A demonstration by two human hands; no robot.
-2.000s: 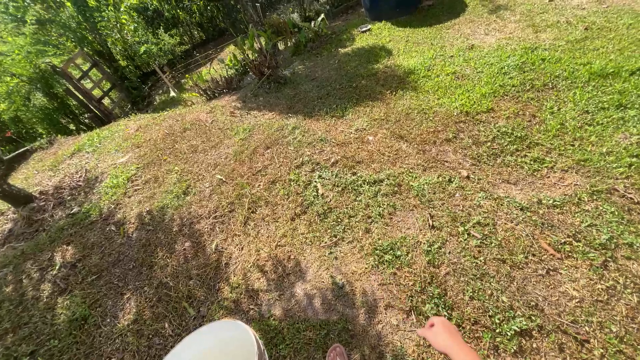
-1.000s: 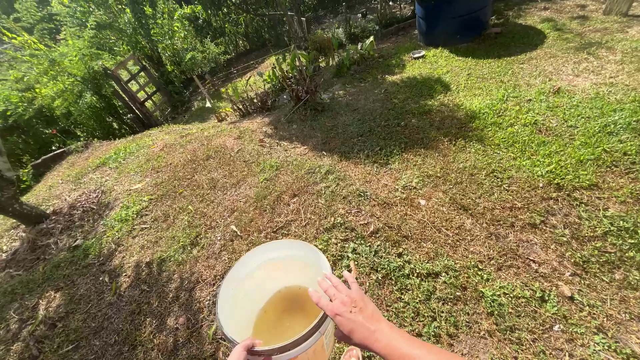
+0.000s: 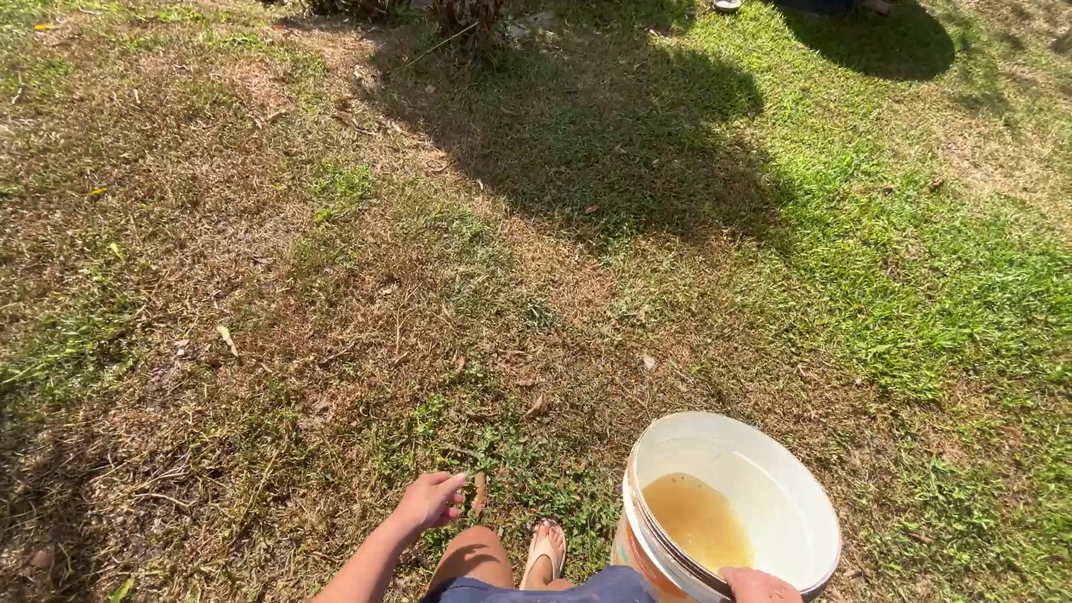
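A white plastic bucket (image 3: 796,494) with brownish liquid (image 3: 695,519) in it is at the lower right, tilted, beside my body. My right hand (image 3: 758,586) grips its near rim at the bottom edge of the view; part of that hand is out of view. To the left of the bucket, my left hand (image 3: 431,501) hangs over the grass with loosely curled fingers and nothing in it. Orange and white markings show on the bucket's outer side.
Patchy dry and green grass (image 3: 377,293) spreads ahead. My sandalled foot (image 3: 546,548) shows between my left hand and the bucket. A plant's base (image 3: 469,25) stands at the top, with a shadow below it. A small pale object (image 3: 727,5) lies at the top right.
The bucket, in front of me with both hands at it one second ago, is now at my right side. My left hand has let go of it. The view has tipped down.
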